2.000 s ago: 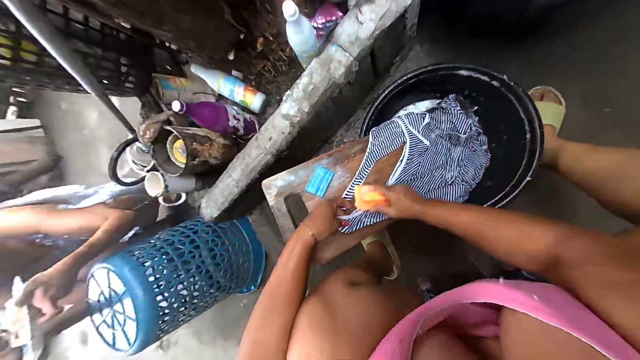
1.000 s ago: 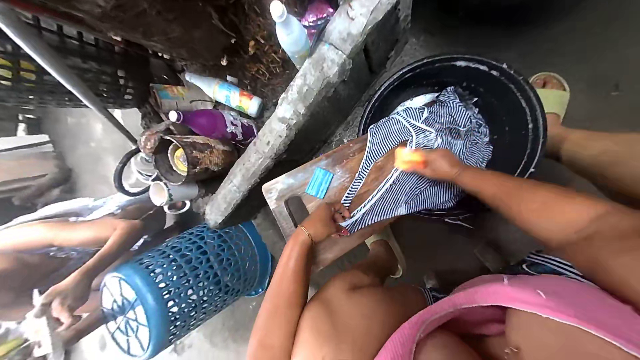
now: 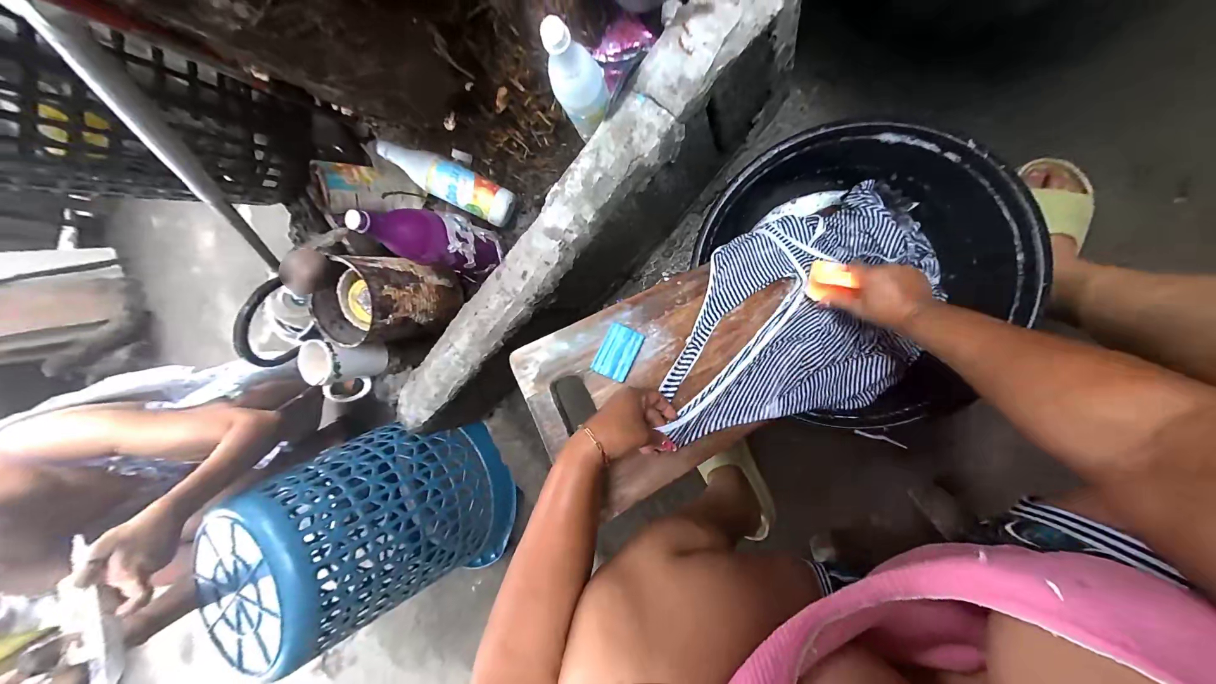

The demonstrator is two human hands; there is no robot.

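Observation:
A striped black-and-white garment (image 3: pixel 760 380) with white trim lies across a wooden board (image 3: pixel 655 313) and into a round black basin (image 3: pixel 997 218). My left hand (image 3: pixel 632 423), with a thin bracelet at its wrist, pinches the lower end of the garment on the board. In my right hand (image 3: pixel 888 293) is an orange block (image 3: pixel 834 281), perhaps a soap bar or brush, which touches the cloth above the basin. A blue ridged piece (image 3: pixel 617 351) rests on the board near its handle slot.
A blue plastic basket (image 3: pixel 380 522) lies on its side at lower left, beside another person's hand (image 3: pixel 133 560). A concrete ledge (image 3: pixel 589 199) runs diagonally past the board. Behind it are a purple bottle (image 3: pixel 418 236), white bottles (image 3: pixel 575 76), a rusty can (image 3: pixel 408 299) and a mug (image 3: pixel 342 363).
My right hand with the orange block has moved from near my left hand, up along the garment toward the basin. My left hand still holds the garment's lower end.

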